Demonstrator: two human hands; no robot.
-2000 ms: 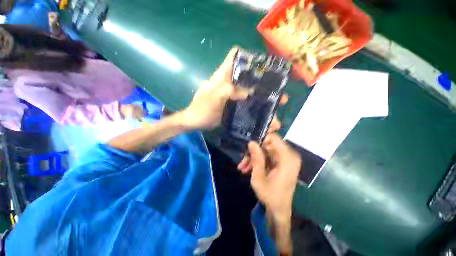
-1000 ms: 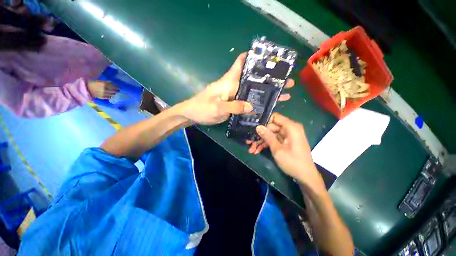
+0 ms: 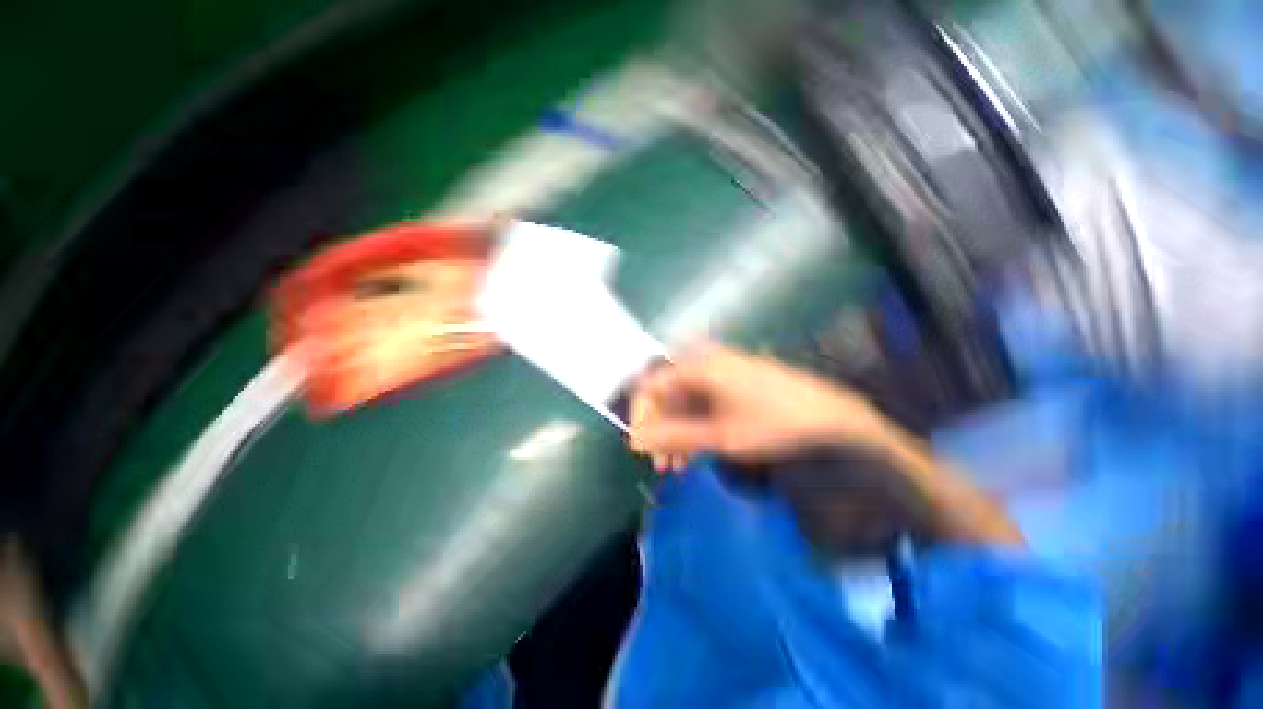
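Note:
The view is strongly blurred. My right hand [image 3: 706,402] has its fingers curled at the near end of the white sheet [image 3: 561,312]; blur hides whether it holds anything. The red bin [image 3: 395,243] stands left of the sheet, with blurred tan strips [image 3: 381,346] and a small dark patch inside. I do not see my left hand or the phone.
The green bench [image 3: 416,513] curves across the middle, with a pale rail [image 3: 201,464] on its far side and a blue mark on it. Blurred dark trays or equipment [image 3: 914,153] lie upper right. A skin-toned shape [image 3: 31,630] of unclear owner shows beyond the rail.
The view has swung round to the right, so bin and sheet appear farther left and turned. The phone and my left hand have gone out of sight. My right hand is now beside the sheet's end.

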